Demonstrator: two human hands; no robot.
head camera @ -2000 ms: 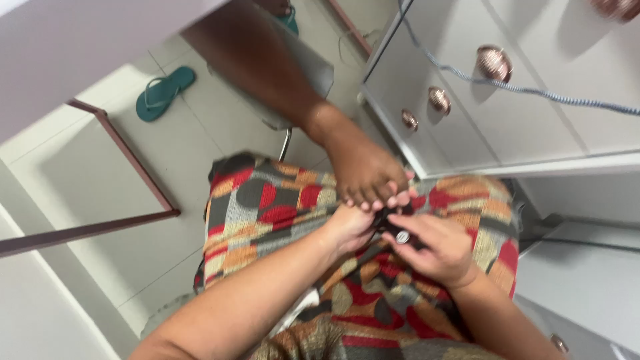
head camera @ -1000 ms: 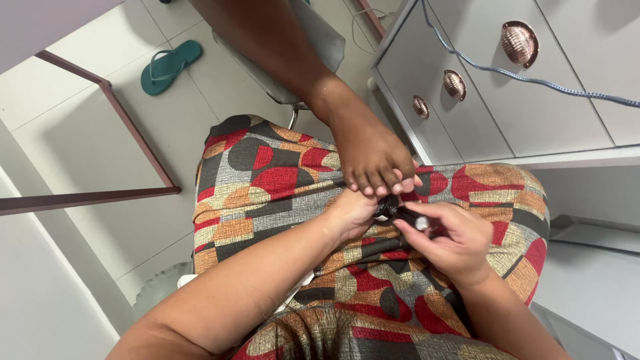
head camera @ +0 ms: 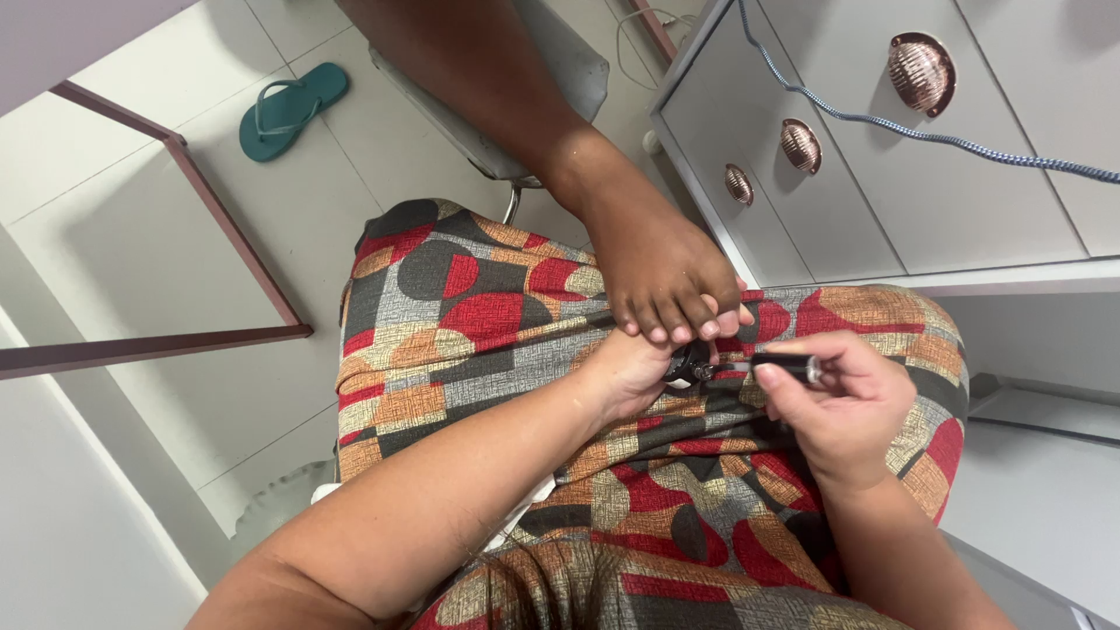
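Another person's bare foot (head camera: pixel 661 262) rests over my lap, its toes on my left hand (head camera: pixel 639 363). That hand lies under the toes and holds a small black nail polish bottle (head camera: pixel 687 366), its open neck facing right; most of its fingers are hidden beneath the foot. In my right hand (head camera: pixel 844 394), between thumb and fingers, is the black cap (head camera: pixel 787 366) of the polish. Its thin brush (head camera: pixel 733 367) points left at the bottle's neck, just beside it. Patterned cloth (head camera: pixel 490 315) covers my lap below both hands.
A grey drawer unit (head camera: pixel 840 210) with copper-coloured cup handles stands at upper right, a braided cord (head camera: pixel 927 136) crossing it. At left are a reddish-brown metal frame (head camera: pixel 227 210) and a teal flip-flop (head camera: pixel 284 122) on the tiled floor. A grey seat (head camera: pixel 560 61) is under the person's leg.
The cap in my right hand now stands apart from the bottle with its brush showing; earlier cap and bottle were close together. My left hand stays beneath the toes.
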